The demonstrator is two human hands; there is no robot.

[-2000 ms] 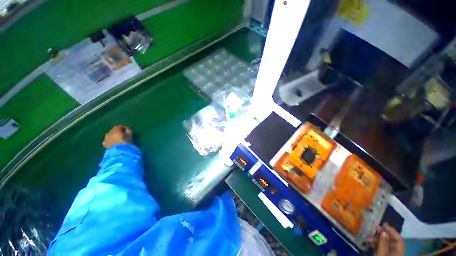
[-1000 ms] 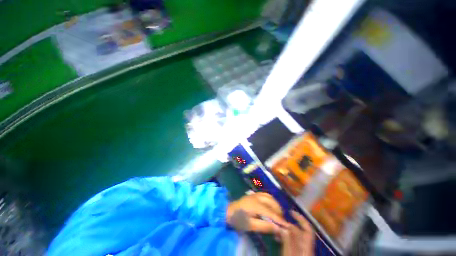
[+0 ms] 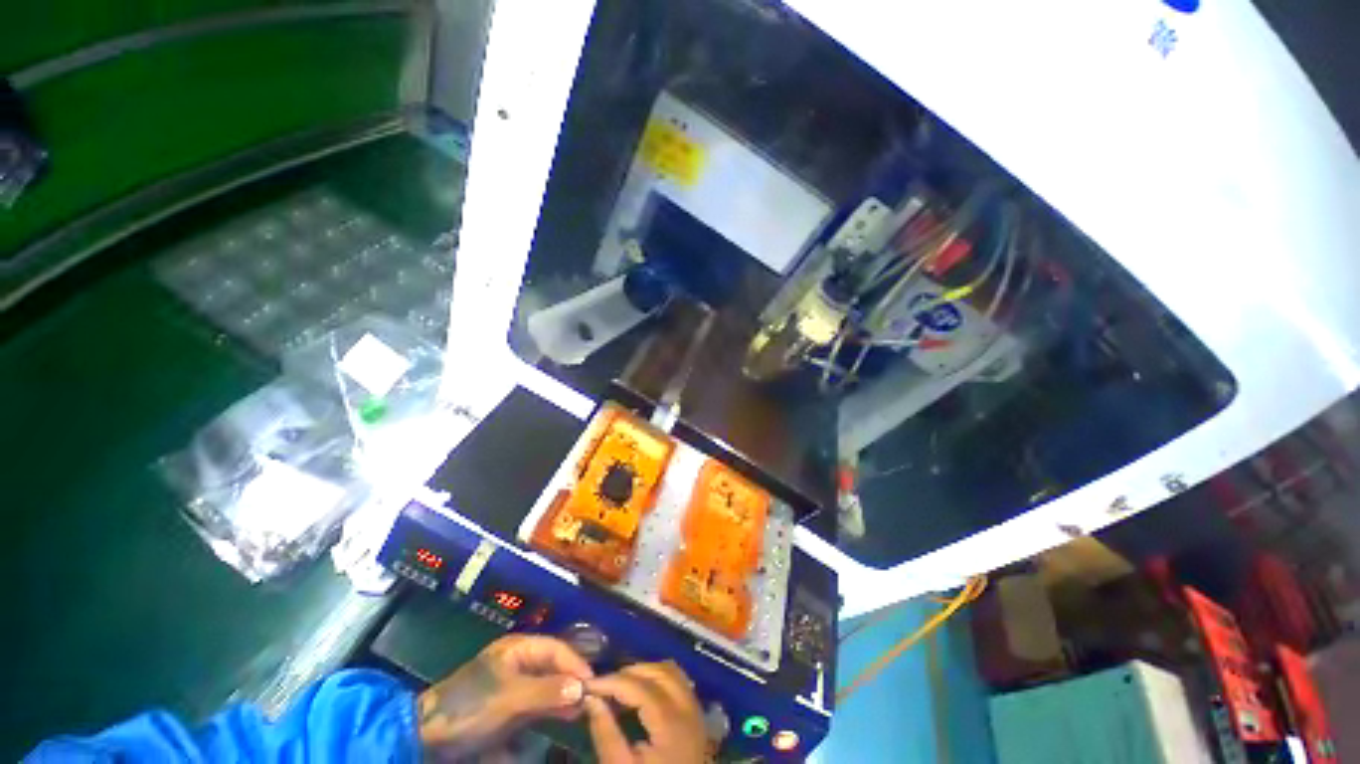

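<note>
My left hand (image 3: pixel 507 694) and my right hand (image 3: pixel 650 714) meet at the fingertips in front of the blue control panel (image 3: pixel 515 582). Their fingers are bent and pinched together; any small piece between them is too small to tell. Behind the panel, a perforated silver-grey plate (image 3: pixel 647 572) bears two orange fixtures. The left fixture (image 3: pixel 646 448) has a dark centre; the right fixture (image 3: pixel 719 545) has none. The plate lies outside the machine hood.
The white hood (image 3: pixel 955 90) with its dark window rises behind; a metal head with hoses (image 3: pixel 813 321) shows inside. Clear bags (image 3: pixel 276 478) and a blister sheet (image 3: pixel 284 269) lie left. A dark speckled tray (image 3: pixel 810 620), green button (image 3: pixel 756 727) and red-pink button (image 3: pixel 786 739) are right.
The view has swung right and up. My left hand came from the bench at left, and my right hand from the plate's right corner, to meet before the panel; they stay together.
</note>
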